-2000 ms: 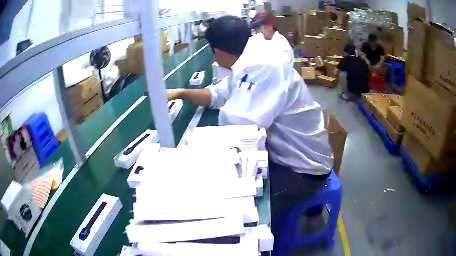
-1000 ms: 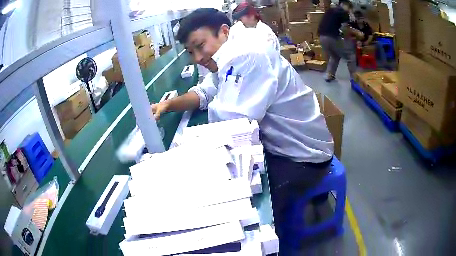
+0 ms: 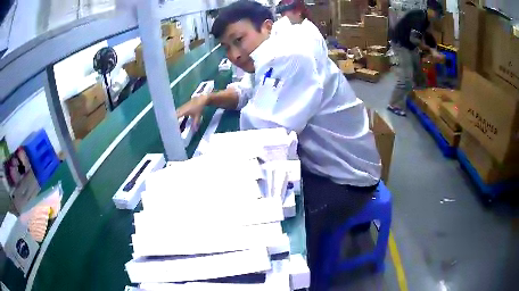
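Neither of my hands is in the picture. A tall pile of white cartons and flat white pieces [image 3: 205, 227] lies nearest in front of me, its top washed out by glare. A watch box [image 3: 138, 180] with a dark watch printed on its face lies on the green conveyor belt [image 3: 94, 238], left of the pile. Another person's hand is on a second watch box [image 3: 185, 129] farther up the belt, partly behind the grey post. A further white box [image 3: 203, 88] lies beyond it.
A person in a white shirt [image 3: 307, 108] sits on a blue stool [image 3: 364, 233] beyond the pile. A grey post [image 3: 156, 85] rises beside the belt. A larger white box [image 3: 18, 241] and bagged orange-yellow material [image 3: 40, 219] are at left. Brown cartons [image 3: 486, 119] stand on blue pallets at right.
The near watch box has moved up the belt, away from me. The seated person's hand, earlier by a blurred white box, is now on a watch box. A standing person at the back has shifted.
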